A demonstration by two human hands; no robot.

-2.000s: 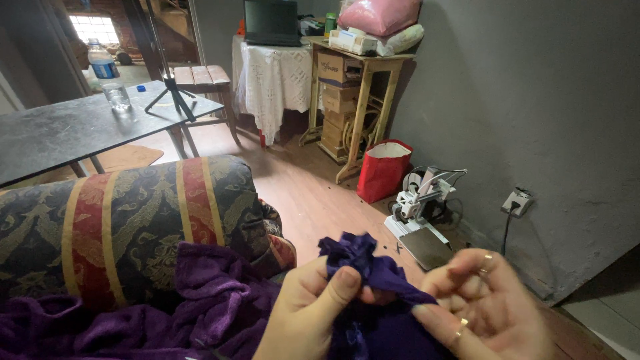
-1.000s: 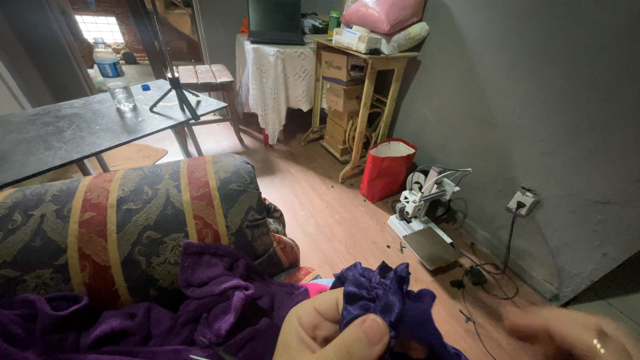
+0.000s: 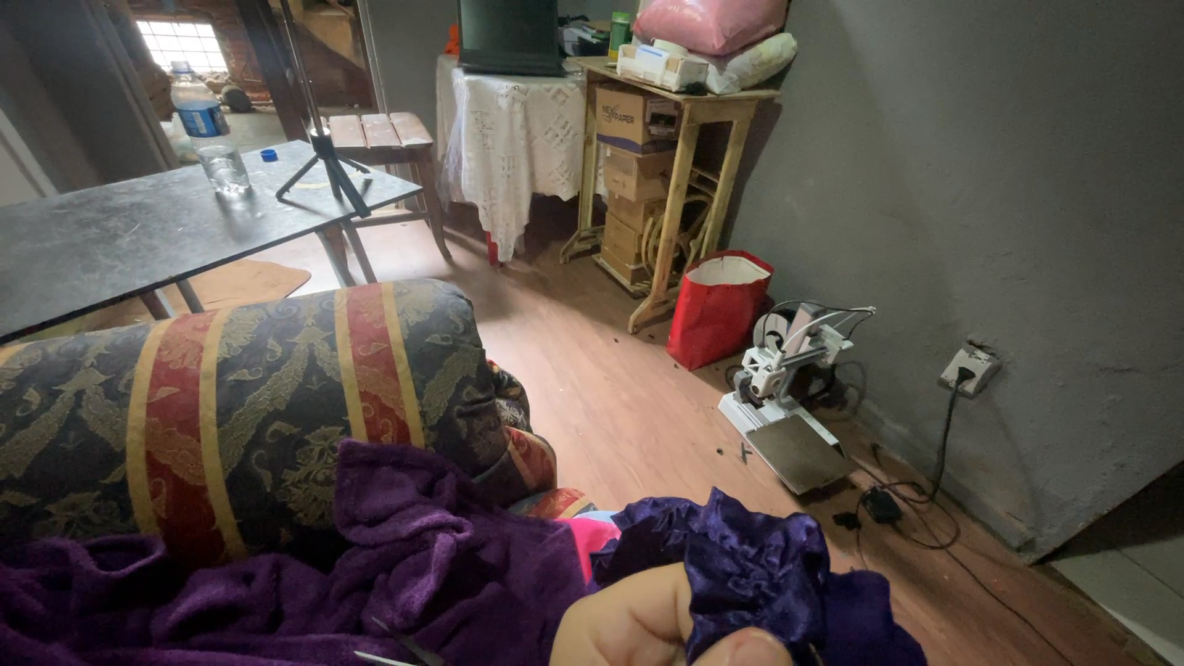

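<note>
At the bottom centre, my left hand [image 3: 638,615] grips a gathered piece of shiny dark purple satin fabric [image 3: 763,560] between thumb and fingers. The cloth bunches above the thumb and hangs over to the right. My right hand is out of the frame. To the left of the held fabric lies a fuzzy purple blanket [image 3: 462,546], spread against the patterned sofa arm [image 3: 277,398]. The metal tips of what looks like a pair of scissors [image 3: 400,645] show on it at the bottom edge. A bit of pink cloth [image 3: 589,536] lies beside the satin.
A white desktop 3D printer [image 3: 786,388] stands on the floor at right, with cables [image 3: 934,518] near the wall outlet [image 3: 969,370]. Behind it is a red bag [image 3: 717,314]. A dark table [image 3: 120,231] at left holds a plastic bottle [image 3: 208,129] and a small tripod [image 3: 328,166].
My right hand, at the satin two seconds ago, moved off to the lower right and has left the view. My left hand still holds the satin.
</note>
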